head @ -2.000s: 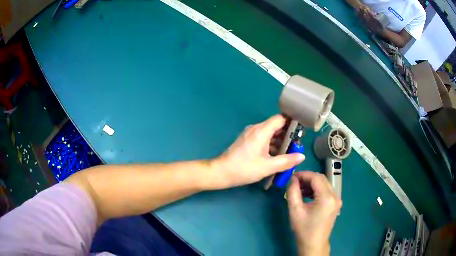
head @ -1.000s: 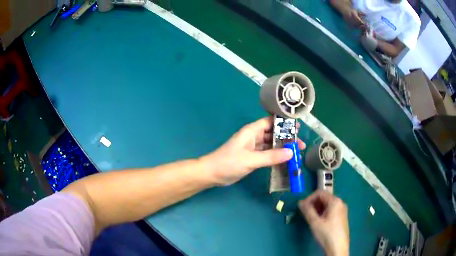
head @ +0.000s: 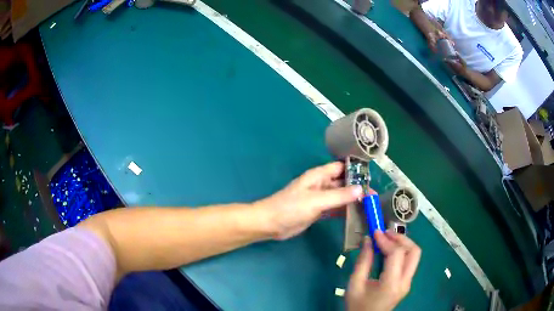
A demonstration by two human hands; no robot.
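Observation:
My left hand (head: 304,203) holds an open handheld fan (head: 347,136) below its round head, with the thumb near the circuit board (head: 358,173). The fan's spoked grille faces up and right. A bright blue battery (head: 373,214) lies at the open handle, tilted out from the shell at its lower end. My right hand (head: 386,267) grips the battery's lower end between thumb and fingers. A second fan (head: 404,204) lies on the bench just behind, its handle mostly hidden by my right hand.
Small pale pieces (head: 135,167) lie on the green bench (head: 182,109). A pale strip (head: 273,59) borders the conveyor. A box of blue parts (head: 76,188) stands low at the left. A person (head: 480,36) sits opposite, near an open carton (head: 519,143).
The held fan has turned, then moved slightly right and down. My right hand has moved up to the battery and taken hold of its lower end. Another pale piece shows on the bench.

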